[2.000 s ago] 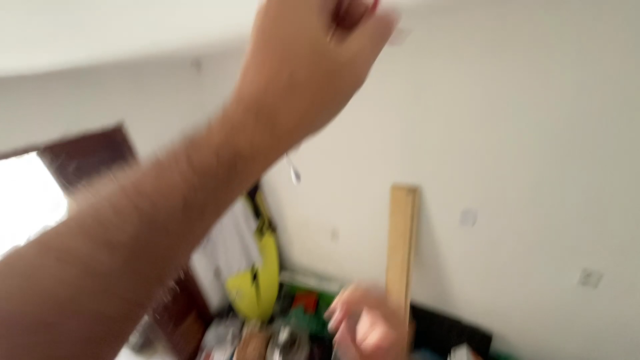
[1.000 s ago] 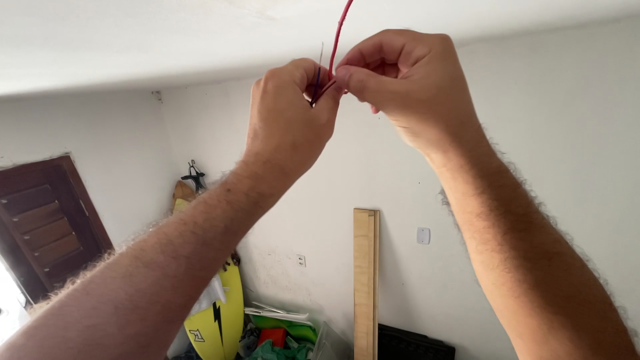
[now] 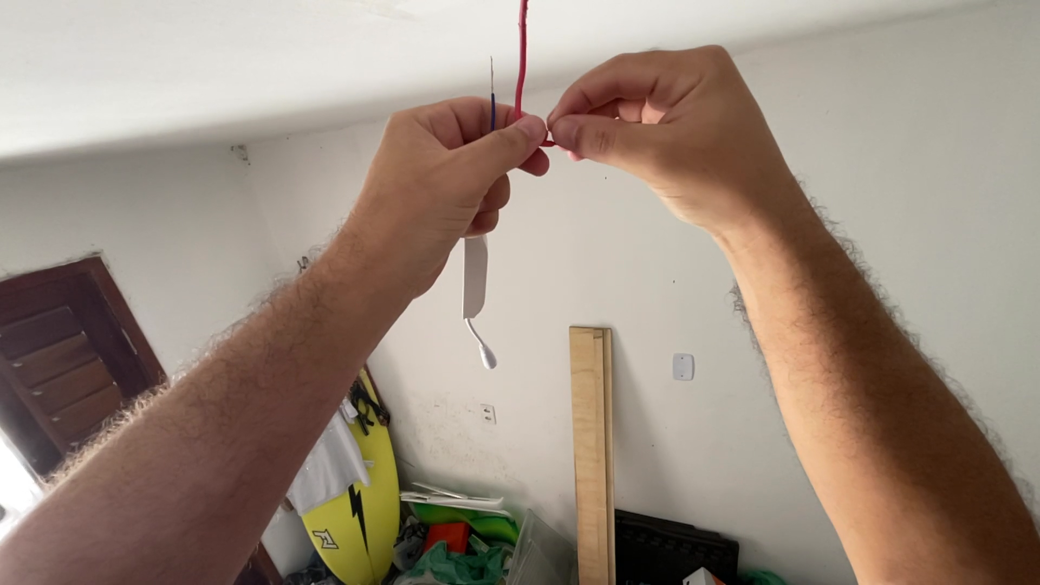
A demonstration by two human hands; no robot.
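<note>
A red insulated wire (image 3: pixel 522 61) comes down from the ceiling into the fingertips of my left hand (image 3: pixel 455 166), which pinches it between thumb and forefinger. Beside it a thin blue wire (image 3: pixel 492 110) with a bare end sticks up from behind the same fingers. My right hand (image 3: pixel 666 130) closes thumb and forefinger on a short red wire end at the left thumb tip; the fingertips partly hide it. Below my left hand hangs a white flat plastic piece (image 3: pixel 474 278) with a short lead ending in a white connector (image 3: pixel 487 357); its upper part is hidden.
Wooden boards (image 3: pixel 591 455) lean upright against the wall. A yellow surfboard (image 3: pixel 357 508) with a white cloth stands at lower left, near a dark wooden door (image 3: pixel 61 357). Plastic containers, a red box (image 3: pixel 446 537) and a black case (image 3: pixel 674 543) lie low down.
My right hand, low in the view two seconds ago, has risen to meet my left hand at the wires. Since one second ago both hands have stayed together. The view has shifted.
</note>
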